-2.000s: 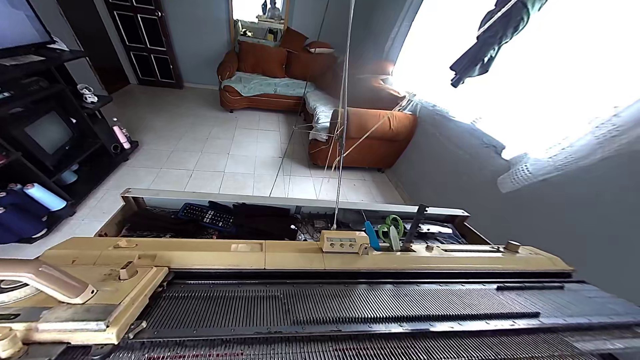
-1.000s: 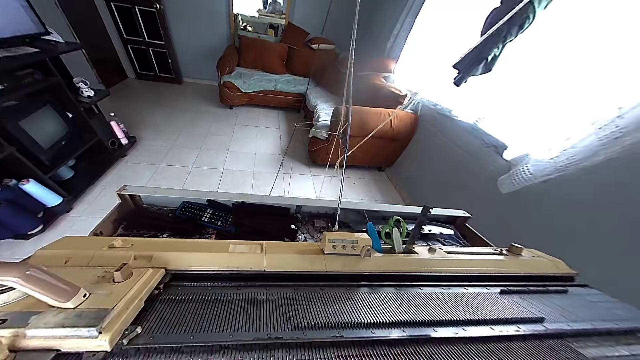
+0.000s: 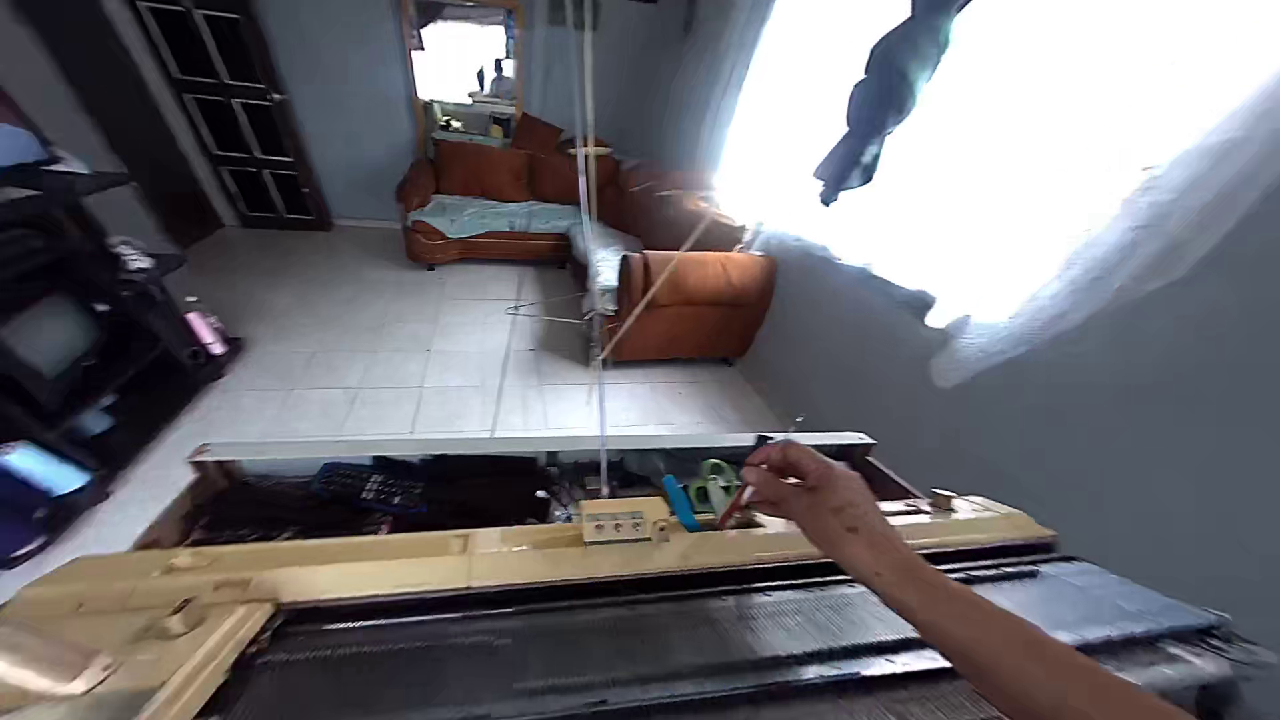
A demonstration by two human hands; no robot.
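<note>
My right hand [image 3: 805, 487] reaches in from the lower right over the back rail of a knitting machine [image 3: 540, 560]. Its fingers are pinched on a thin, reddish tool [image 3: 735, 507], whose exact kind I cannot tell. Just left of the fingers stand green-handled scissors [image 3: 713, 480] and a blue tool handle [image 3: 680, 503]. Left of these is the beige yarn guide block [image 3: 625, 522], with strands of yarn [image 3: 601, 400] running up from it. The beige carriage [image 3: 130, 650] rests on the needle bed [image 3: 600, 640] at the lower left. My left hand is out of view.
Behind the machine, a long open tray [image 3: 330, 451] holds dark cloth and a remote control [image 3: 365, 487]. Beyond it are a tiled floor [image 3: 400, 370] and an orange-brown sofa [image 3: 700, 300]. A dark shelf unit [image 3: 130, 350] stands at left, a curtained window at right.
My right hand has come into view from the lower right and taken hold of a thin tool beside the scissors. The view has shifted somewhat.
</note>
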